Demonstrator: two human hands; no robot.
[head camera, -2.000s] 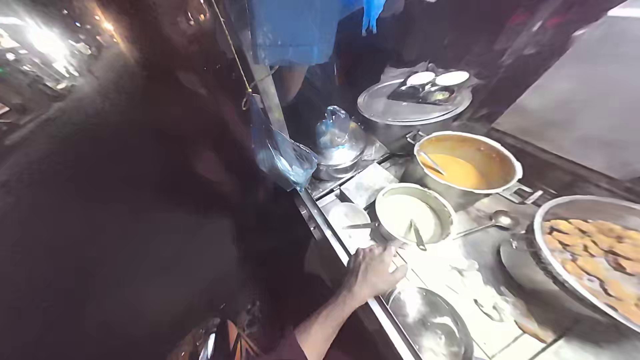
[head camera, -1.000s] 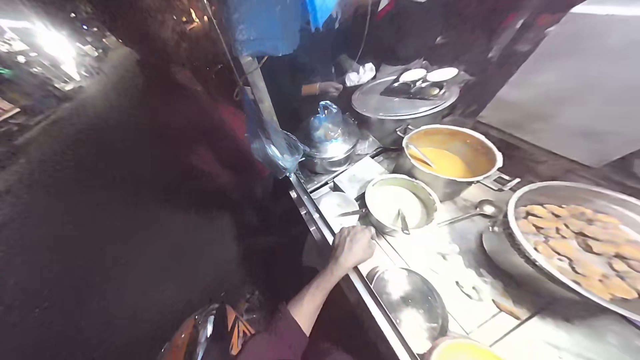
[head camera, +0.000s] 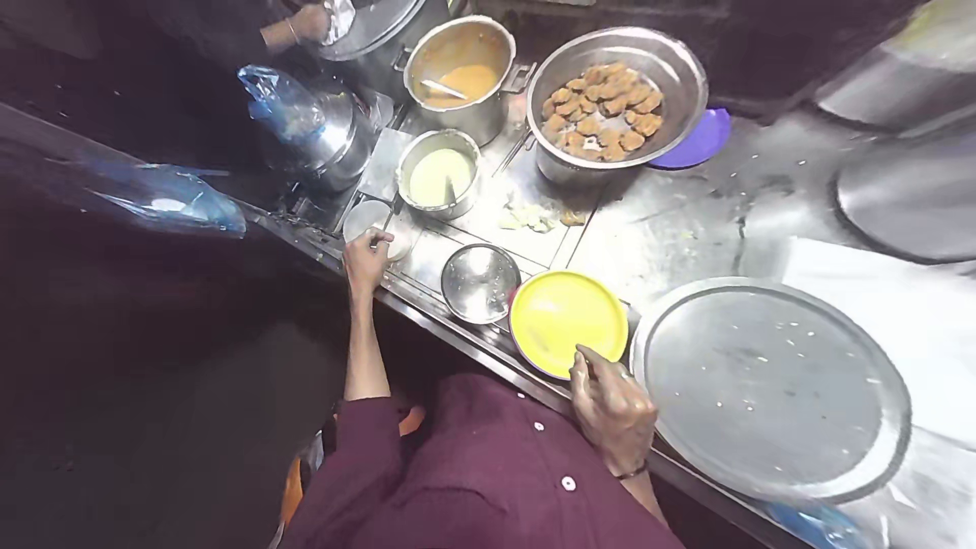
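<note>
My left hand (head camera: 367, 255) is at the counter's front edge, over the near rim of a small whitish dish (head camera: 367, 221); whether its curled fingers hold anything is unclear. My right hand (head camera: 612, 396) has its fingertips at the near rim of a yellow plate (head camera: 568, 320); a grip on it cannot be made out. An empty-looking steel bowl (head camera: 480, 284) lies between the hands. Behind it stands a steel pot of pale green sauce (head camera: 441, 177) with a utensil in it. Farther back are a pot of orange sauce (head camera: 467, 82) and a large steel basin of browned fried pieces (head camera: 602, 110).
A big round metal tray (head camera: 770, 389) lies at the right. A purple plate (head camera: 698, 141) is partly under the basin. Plastic bags (head camera: 175, 202) hang past the counter's left end. Another person's hand (head camera: 305, 24) holds something whitish at the upper left, by a lidded pot.
The view has swung right and down, bringing in my right hand, the yellow plate in full and the big tray. My left hand is now nearer the small whitish dish.
</note>
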